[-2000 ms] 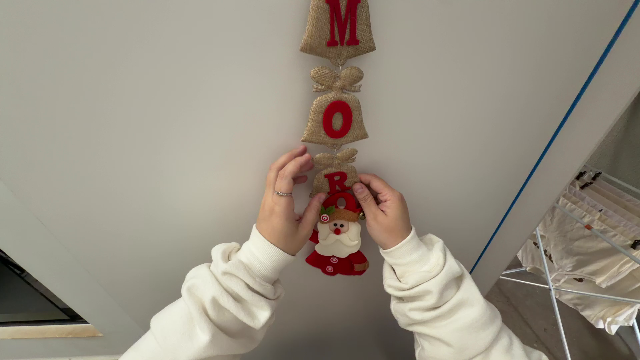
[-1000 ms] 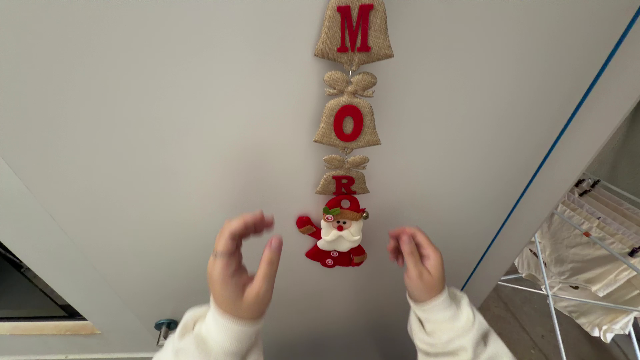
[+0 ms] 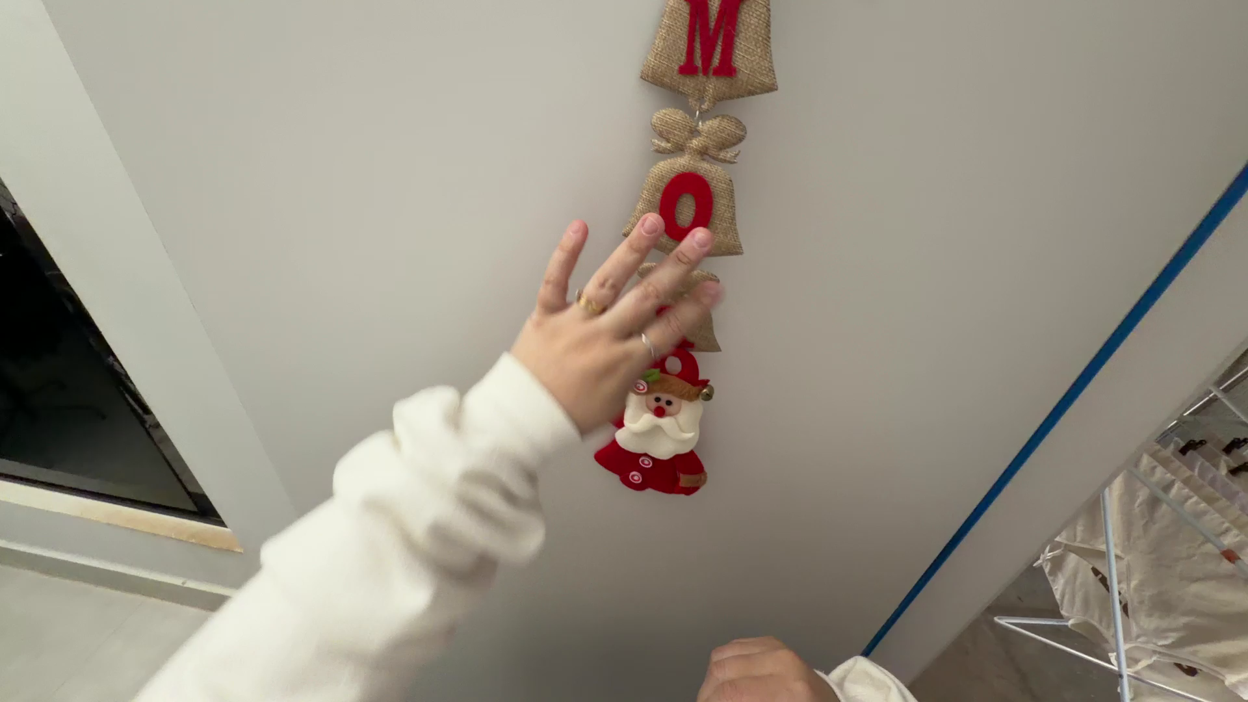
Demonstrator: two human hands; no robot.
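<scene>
A hanging Christmas decoration of burlap bells runs down a pale wall. The upper burlap bell point(image 3: 751, 49) carries a red felt M, and the burlap bell below it point(image 3: 643, 200) a red O. A smaller bell under that is mostly covered by my left hand point(image 3: 614, 327), whose fingers are spread over it; whether they touch it I cannot tell. At the bottom hangs a felt Santa figure point(image 3: 663, 439) with a white beard and red coat, its raised arm hidden by my hand. My right hand point(image 3: 760, 673) is low at the bottom edge, fingers curled and partly cut off, apart from the decoration.
A blue strip point(image 3: 1063, 405) runs diagonally along the wall's right side. Beyond it stands a white drying rack point(image 3: 1114, 585) with hanging cloth garments point(image 3: 1160, 565). At the left is a dark framed opening point(image 3: 78, 390) with a light ledge.
Both hands were at the smallest bell and Santa two seconds ago, then came away. Now my left hand is raised over the smallest bell, while my right hand has dropped to the bottom edge.
</scene>
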